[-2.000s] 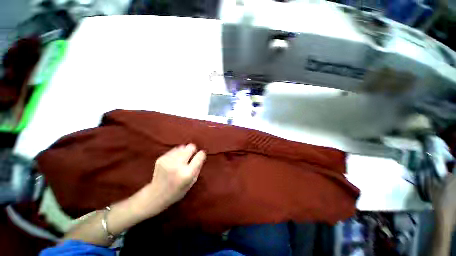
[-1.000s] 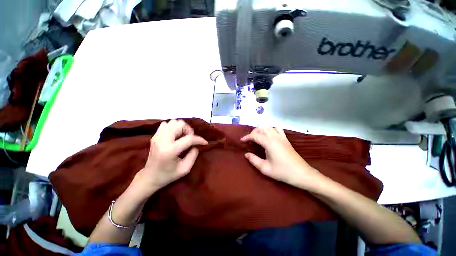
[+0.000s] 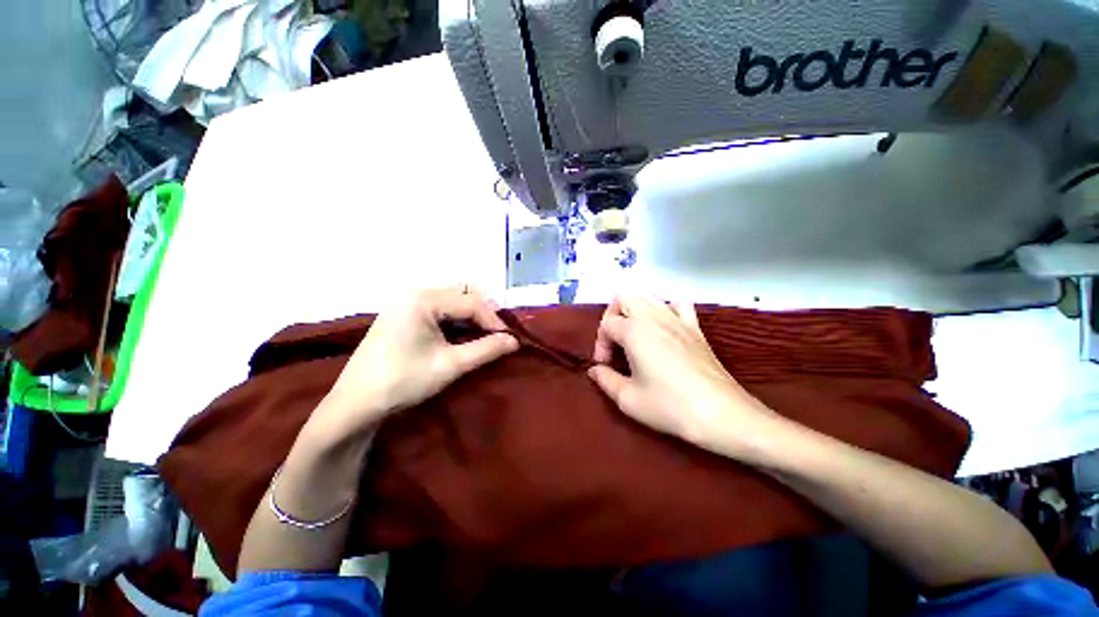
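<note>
A rust-brown garment piece [image 3: 518, 470] lies across the front of the white table and hangs over its front edge towards my lap. Fine ridges [image 3: 807, 344] show along its upper right part. My left hand [image 3: 422, 350] pinches a fold of the cloth between thumb and fingers. My right hand [image 3: 663, 368] pinches the same fold a little to the right. A narrow folded edge or seam [image 3: 548, 348] runs between my fingertips. The needle plate [image 3: 535, 254] and lit presser foot area [image 3: 571, 247] are just beyond the cloth, which is not under the foot.
The white-grey "brother" sewing machine [image 3: 771, 72] spans the back right. A green tray [image 3: 151, 289] with brown cloth and a stick stands at the left of the white table [image 3: 325, 193]. Pale cloth pieces [image 3: 229, 54] lie beyond the table at the upper left.
Two seconds ago my right hand was off at the far right edge; it came onto the cloth beside my left. Since one second ago both hands pinch the fold, and the view has shifted.
</note>
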